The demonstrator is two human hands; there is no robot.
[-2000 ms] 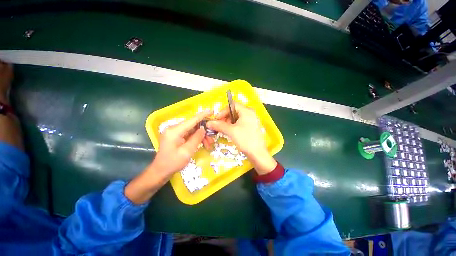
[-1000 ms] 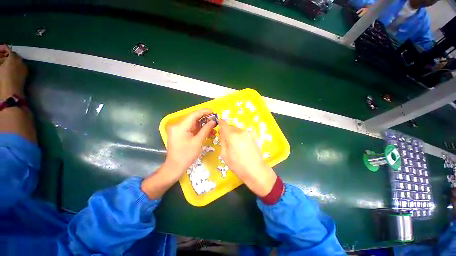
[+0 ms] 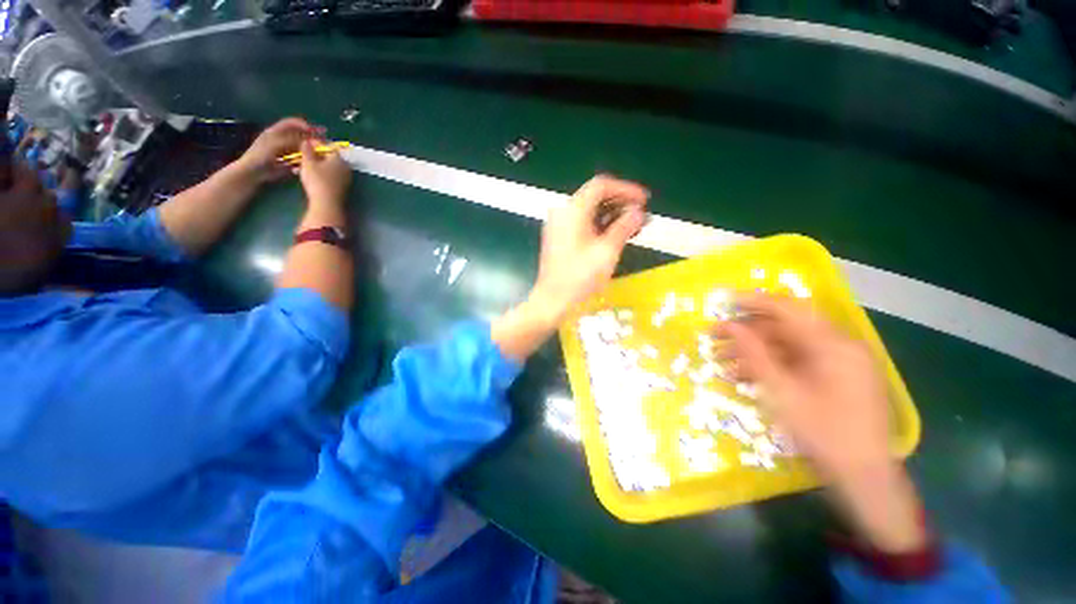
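My left hand [image 3: 581, 250] is raised at the back left edge of the yellow tray [image 3: 661, 504], over the white rail. Its fingers are closed around a small dark module [image 3: 609, 215], mostly hidden by them. My right hand [image 3: 814, 389] is blurred over the right half of the tray; something dark shows near its fingertips, but I cannot tell what it holds. Many small white pieces [image 3: 625, 413] lie loose in the tray.
A neighbouring worker [image 3: 177, 389] in blue sits at the left, both hands holding a thin yellow tool [image 3: 316, 152]. Two small modules lie on the green belt, one nearer [image 3: 518, 149]. A white rail [image 3: 460, 181] runs behind the tray. A red tray [image 3: 602, 12] is across the belt.
The view has swung left, bringing in the neighbouring worker. My hands have moved apart: the left to the rail with the module, the right over the tray.
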